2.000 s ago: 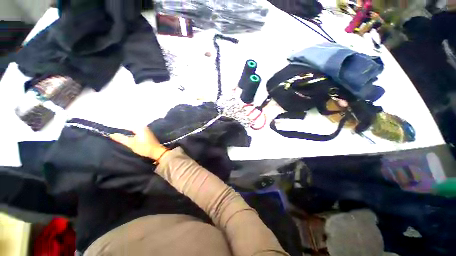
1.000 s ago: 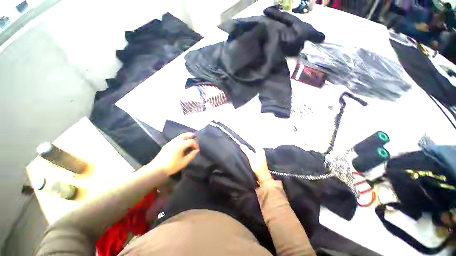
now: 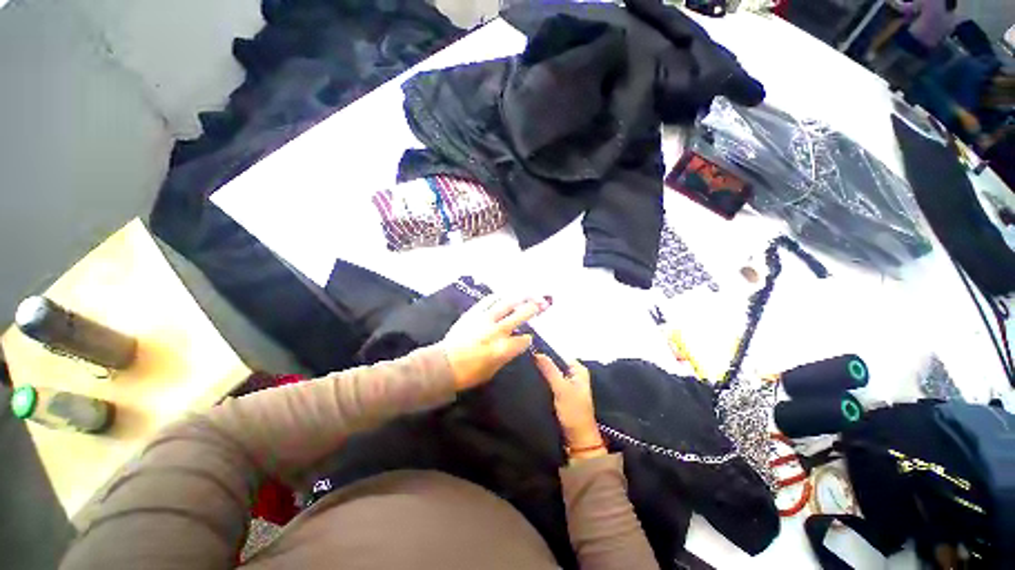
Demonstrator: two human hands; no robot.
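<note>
The black garment (image 3: 479,418) lies over my lap and the table edge. A thin silvery trim (image 3: 668,452) runs along it to a speckled trim pile (image 3: 748,421) at the right. My left hand (image 3: 485,341) lies over the garment's upper edge, fingers stretched to the right; whether it pinches a needle cannot be seen. My right hand (image 3: 571,399) holds the garment edge, fingers pointing up-left, close to the left fingertips. Part of the trim shows above my left hand; the stretch between the hands is mostly hidden.
Beyond lie a striped pack (image 3: 439,212), black jacket (image 3: 568,123), dark red box (image 3: 710,183), plastic-wrapped garments (image 3: 818,178), yellow-black snips (image 3: 682,347) and black braid (image 3: 757,303). Right are spools (image 3: 820,394), red-handled scissors (image 3: 791,477) and black bag (image 3: 907,473). Left, a wooden stand (image 3: 134,278) holds two bottles.
The view has turned left, then slightly more. My left hand came into view and has moved right onto the garment edge beside my right hand, its fingers now extended.
</note>
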